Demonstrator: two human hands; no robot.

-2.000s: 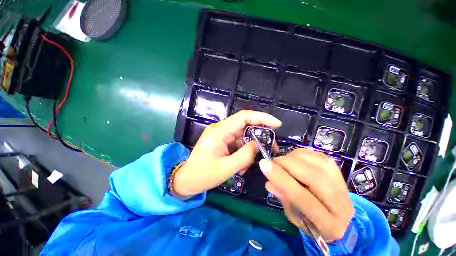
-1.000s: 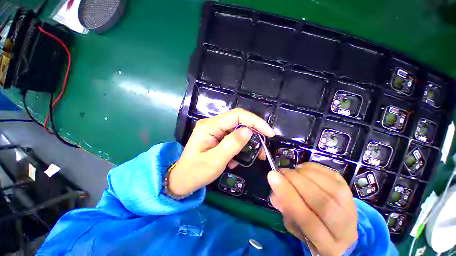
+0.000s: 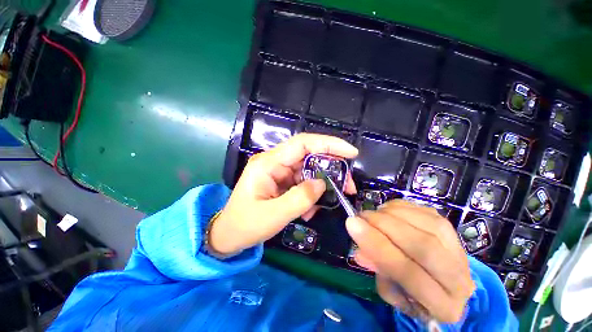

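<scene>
My left hand (image 3: 276,194) holds a small square watch housing (image 3: 333,170) between thumb and fingers, with its open side and inner parts facing up. My right hand (image 3: 412,253) grips thin silver tweezers (image 3: 342,203). The tweezer tips are at the inside of the housing, near my left thumb. Whether they pinch a part is too small to tell. Both hands are over the black blister tray (image 3: 337,102), whose pockets on the right hold several similar housings (image 3: 450,130). One more housing (image 3: 299,238) lies in a pocket below my left hand.
The tray lies on a green worktop (image 3: 175,84). At the far left is a black device (image 3: 49,81) with red and black wires. A round grey mesh disc (image 3: 122,16) lies beside a pale bag (image 3: 83,21). A white object (image 3: 576,282) with cable is at the lower right.
The housing has turned in my left hand, so its inside shows more than a second ago. The tweezer tips have moved from its edge to its inside. The view has shifted slightly.
</scene>
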